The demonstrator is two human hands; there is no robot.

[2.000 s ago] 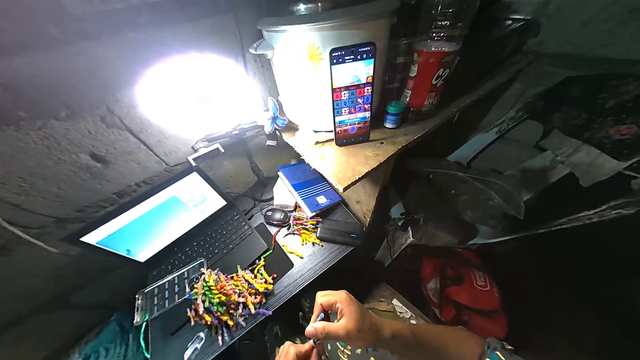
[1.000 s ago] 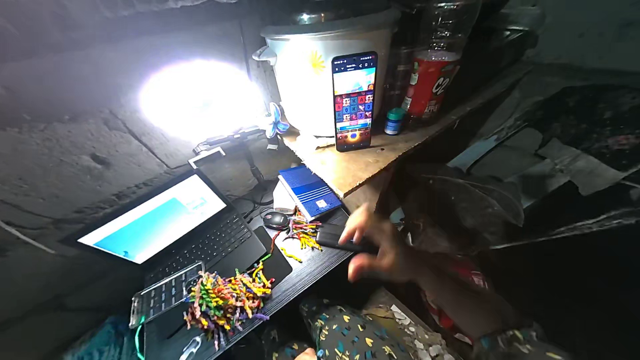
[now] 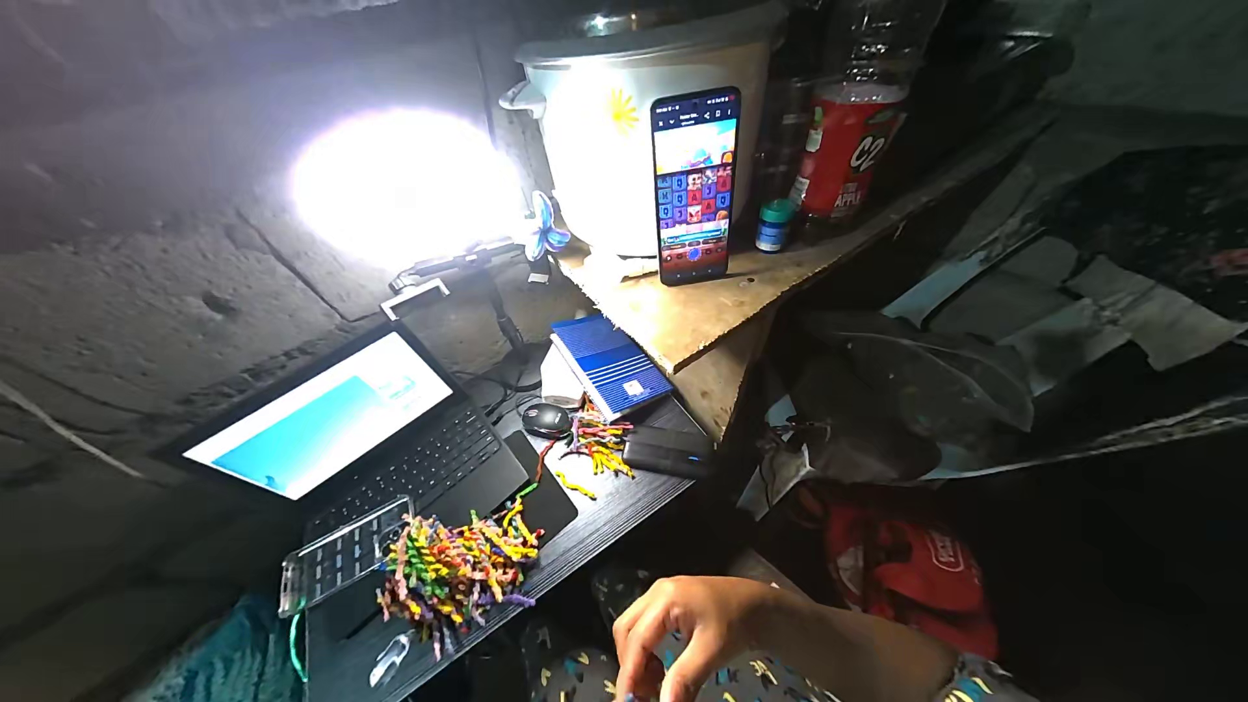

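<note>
My right hand [image 3: 682,624] is low in the head view, above my patterned clothing [image 3: 575,673], fingers bent downward. Something small and blue shows at its fingertips by the lower edge; whether it is gripped does not show. My left hand is out of the frame. Left of my right hand, a heap of colourful twisted yarn pieces [image 3: 458,570] lies on the dark desk [image 3: 624,517], against a clear compartment case [image 3: 341,556]. More yarn pieces [image 3: 600,439] lie between a black mouse [image 3: 547,420] and a black power bank [image 3: 667,451].
An open laptop [image 3: 409,478] stands at the left under a bright lamp [image 3: 405,185]. A blue box [image 3: 612,366] lies at the desk's back. On the wooden shelf [image 3: 702,322] are an upright phone [image 3: 695,185], a small jar [image 3: 775,226], a bottle [image 3: 850,156] and a white bucket [image 3: 604,146].
My right hand has come down from near the power bank to above my lap since one second ago. My left hand, partly seen low in the frame two seconds ago, is out of view.
</note>
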